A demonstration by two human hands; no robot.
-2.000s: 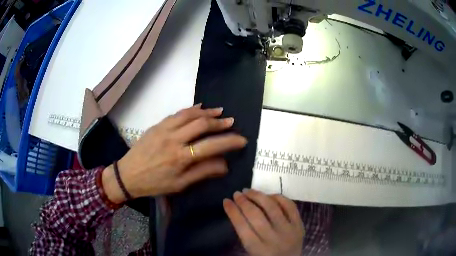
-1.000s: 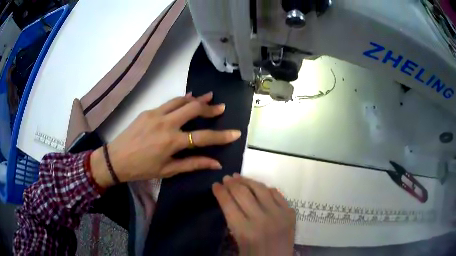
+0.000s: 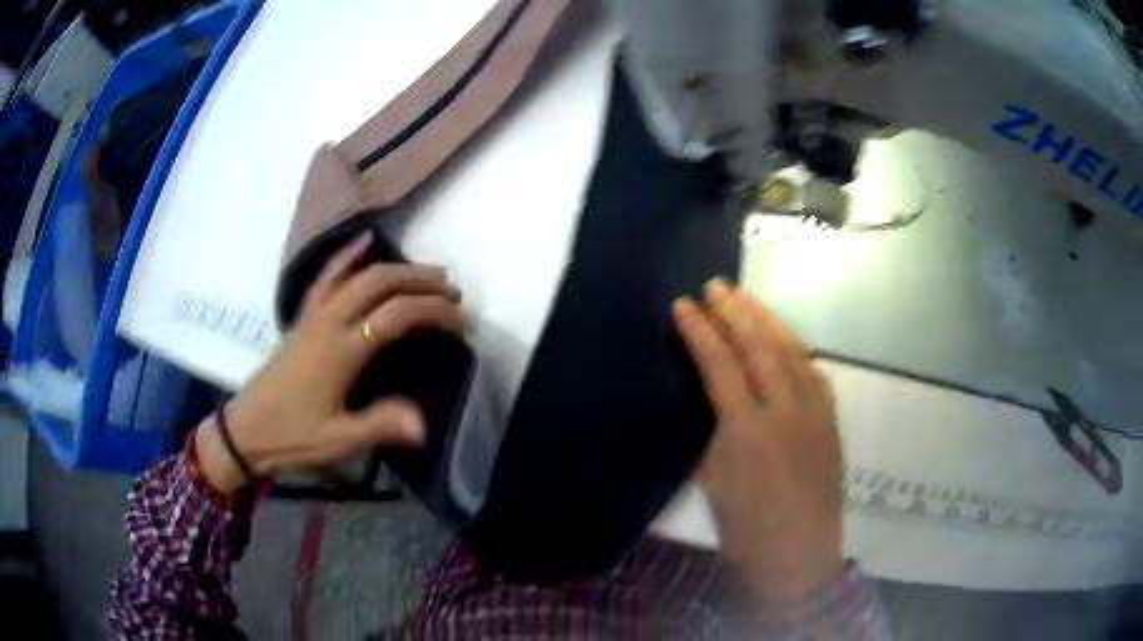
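Observation:
The black fabric band runs from under the head of the sewing machine toward me and folds back at the left. A pale layer shows inside the fold. My left hand lies on the folded black part at the left, fingers spread, thumb apart; the image is blurred there. My right hand rests with its fingertips on the band's right edge, below the needle area. The striped pink-brown facing lies on the table, joined to the black fold. The presser foot area is blurred.
Red-handled thread snips lie at the right by the metal bed's edge. A blue plastic basket stands at the left. The white table has a printed ruler along its front. A dark thread tail lies on the metal bed.
My left hand has left the flat band and moved onto the folded part at the left. My right hand has moved up along the band's right edge. The view has shifted.

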